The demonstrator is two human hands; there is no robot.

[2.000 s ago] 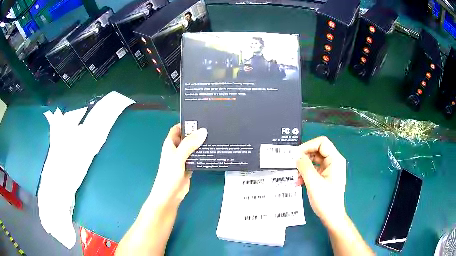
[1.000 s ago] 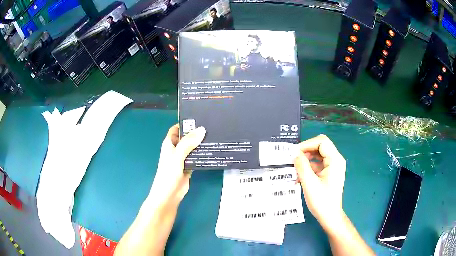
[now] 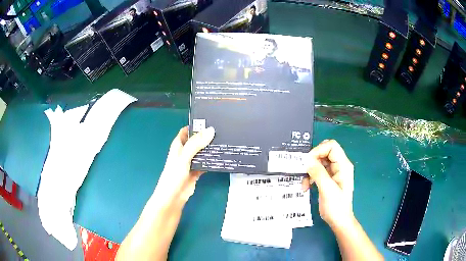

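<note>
A black retail box (image 3: 245, 117) is held up with its back facing me; a photo of a person fills its upper part. My left hand (image 3: 191, 153) grips its lower left corner, thumb on the back. A white barcode label (image 3: 285, 161) lies at the box's lower right corner. My right hand (image 3: 329, 178) has thumb and fingertips at the label's right end; whether it is fully stuck down I cannot tell. White label sheets (image 3: 260, 229) with rows of barcodes lie on the worktop below the box, partly hidden by it.
Heaped white backing paper (image 3: 76, 168) lies at left. A black glossy slab (image 3: 409, 213) lies at right. Crinkled clear tape (image 3: 409, 131) is on the belt edge. The dark green conveyor belt (image 3: 337, 76) carries several black boxes. A red object (image 3: 97, 246) is at lower left.
The boxes on the belt have moved to the right. The held box has shifted slightly right. Both hands keep nearly the same hold, with the label still at the lower right corner.
</note>
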